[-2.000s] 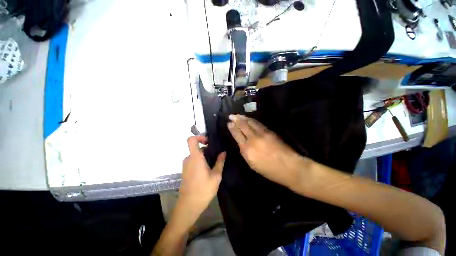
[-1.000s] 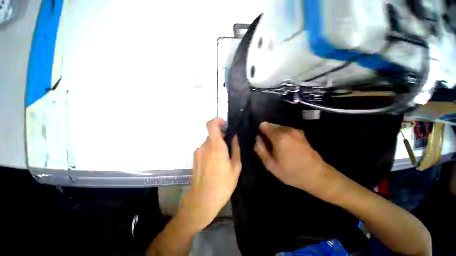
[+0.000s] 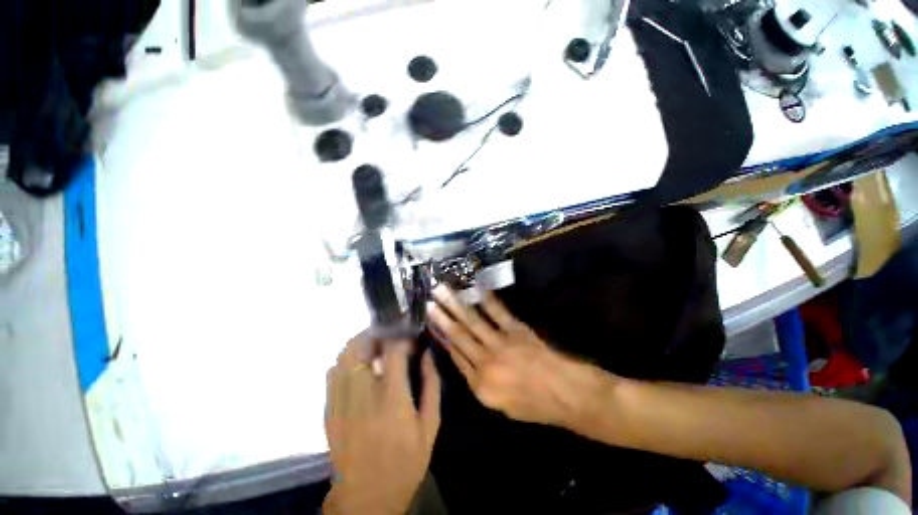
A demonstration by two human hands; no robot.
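The dark garment [image 3: 624, 292] lies right of the needle area and hangs over the table edge. The white sewing machine head [image 3: 564, 131] stands above it; shiny metal parts [image 3: 453, 270] show at its lower edge. The needle tip and stitching spot are hidden. My left hand [image 3: 383, 427] is at the garment's left edge, with dark cloth between thumb and fingers; its fingertips are partly covered by the blurred machine front. My right hand [image 3: 513, 367] lies flat on the garment, fingers slightly apart, fingertips close to the metal parts.
A black fabric strip [image 3: 700, 111] drapes over the machine arm. Brown-handled tools [image 3: 800, 256] lie at the right. A blue crate [image 3: 755, 495] is below right. Blue tape [image 3: 87, 282] runs along the table's left side, with dark cloth [image 3: 75, 70] at the upper left.
The view has shifted, and the machine head now appears above the hands. My left hand is now up by the machine front. My right hand has flattened, fingers extended towards the metal parts.
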